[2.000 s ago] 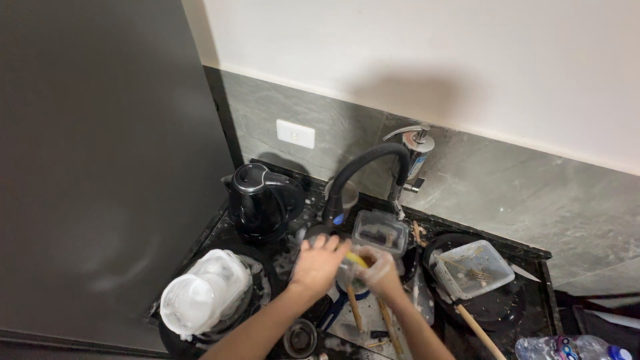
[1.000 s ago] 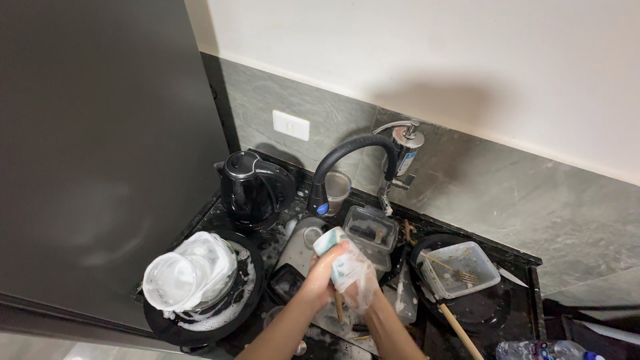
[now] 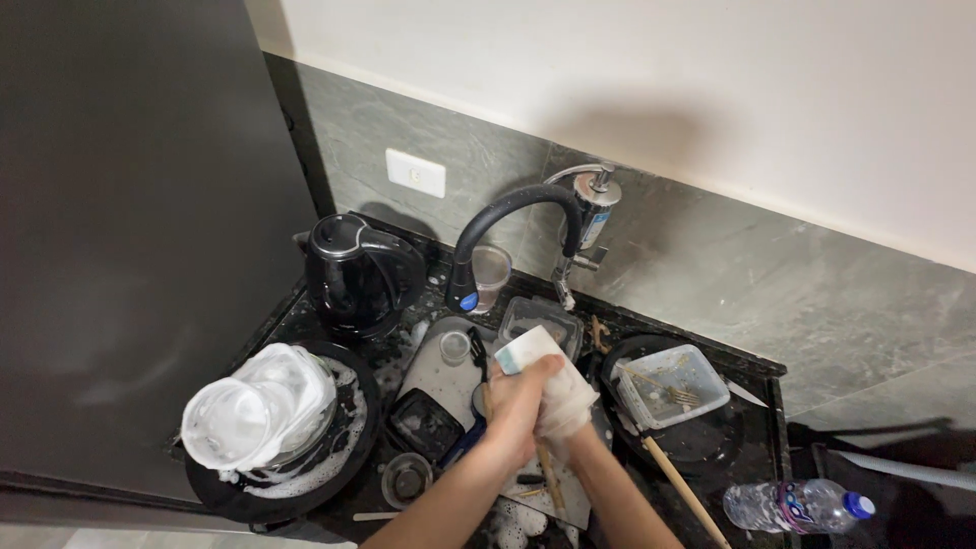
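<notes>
My left hand (image 3: 512,404) is wrapped around a foamy white block with a pale blue side (image 3: 534,352), perhaps a sponge, over the sink area. Pressed against it, my right hand (image 3: 568,408) is largely covered by a whitish, translucent soapy thing, perhaps a thin plastic container; its fingers are hidden. Just behind the hands lies a clear rectangular plastic container (image 3: 543,314). Below and left of them are a black tray (image 3: 425,425) and a small round clear cup (image 3: 406,480). A wooden handle (image 3: 550,479) shows between the forearms.
Soapy clear containers (image 3: 232,423) sit on a black pan (image 3: 358,450) at left, near a black electric kettle (image 3: 343,267). The black faucet (image 3: 518,200) arches behind. At right, a plastic container (image 3: 675,387) with a fork rests on another pan (image 3: 709,446), beside a plastic bottle (image 3: 797,506).
Two seconds ago my hands held a clear container and something yellow; since the middle frame, the white and pale blue block shows between them. The hands have come closer together.
</notes>
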